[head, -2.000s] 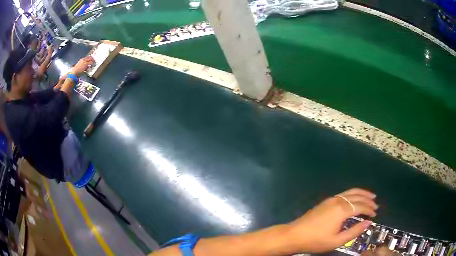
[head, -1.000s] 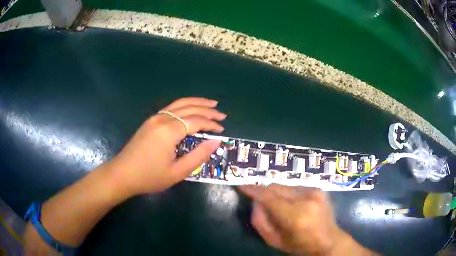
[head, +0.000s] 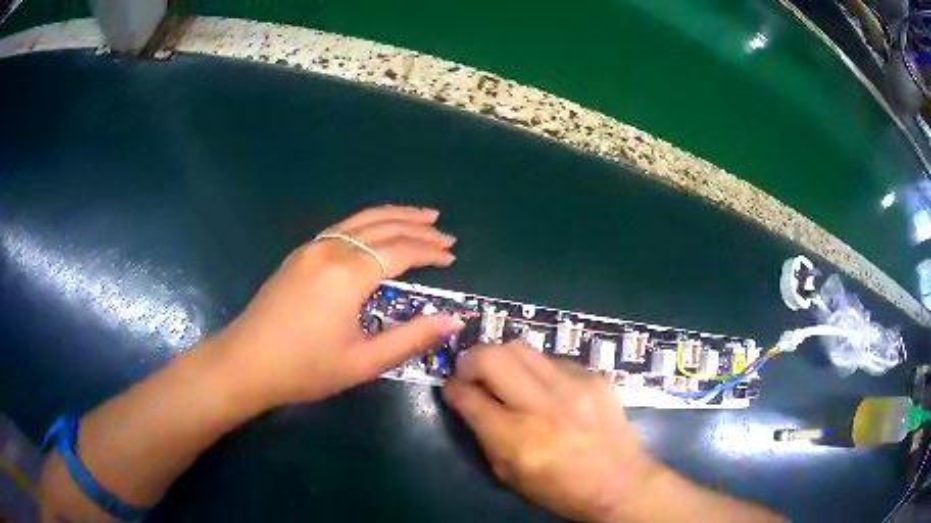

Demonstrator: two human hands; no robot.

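The power strip circuit board (head: 602, 352) lies lengthwise on the dark green bench, with rows of white blocks and copper-coloured pieces. Blue and yellow lead wires (head: 740, 380) leave its right end. My left hand (head: 342, 301) lies over the board's left end, thumb on the parts, other fingers apart beyond the far edge. My right hand (head: 546, 424) is at the near edge, fingers curled over the board's left-middle part beside my left thumb. Its fingertips are partly hidden, and whether they pinch a part cannot be told.
The white plug (head: 798, 283) and cord in a clear plastic bag (head: 860, 332) lie right of the board. A squeeze bottle (head: 880, 421) with yellow liquid lies at the right. The chipped cream rail (head: 500, 102) and a post (head: 131, 22) border the green conveyor (head: 653, 61).
The view has swung right and down from the line to the board. Since a second ago, my right hand has moved left and up onto the board, its fingers now curled. My left hand stays at the left end.
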